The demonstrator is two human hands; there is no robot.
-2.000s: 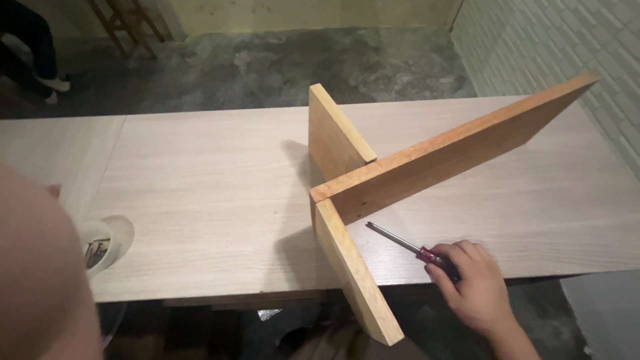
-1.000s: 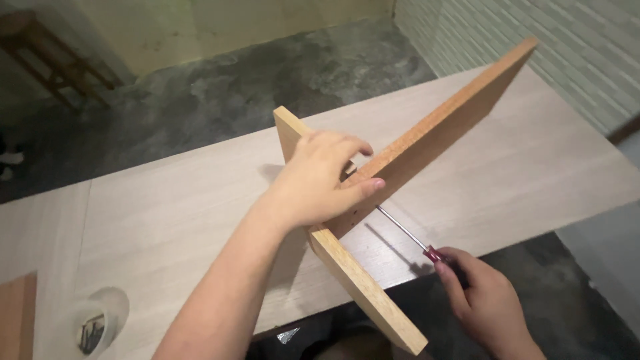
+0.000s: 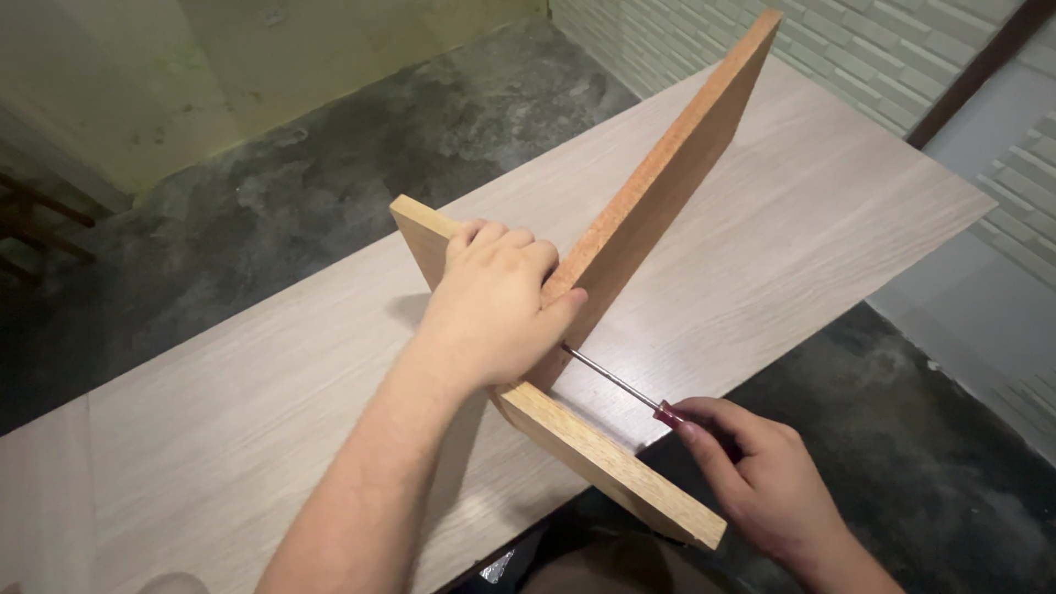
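Observation:
Several wooden boards stand on edge, meeting at a corner: a long reddish board (image 3: pixel 660 177) runs back to the right, a pale board (image 3: pixel 610 454) comes toward me over the table's front edge, and another pale board (image 3: pixel 419 239) lies to the left. My left hand (image 3: pixel 503 297) grips the boards from above where they meet, its thumb over the top of the reddish one. My right hand (image 3: pixel 742 470) holds a screwdriver (image 3: pixel 615 379) by its dark red handle. The screwdriver's tip is at the face of the reddish board near the corner; whether it sits in a screw cannot be told.
The boards rest on a light wood-grain table (image 3: pixel 223 396), whose front edge runs diagonally below my right hand. A wooden stool (image 3: pixel 41 223) stands on the dark floor at the far left. A tiled wall (image 3: pixel 891 58) lies beyond the table's right end.
My left hand, not on the boards two seconds ago, came over their corner. The screwdriver's tip went from beside the boards to the reddish board's face. The view has shifted.

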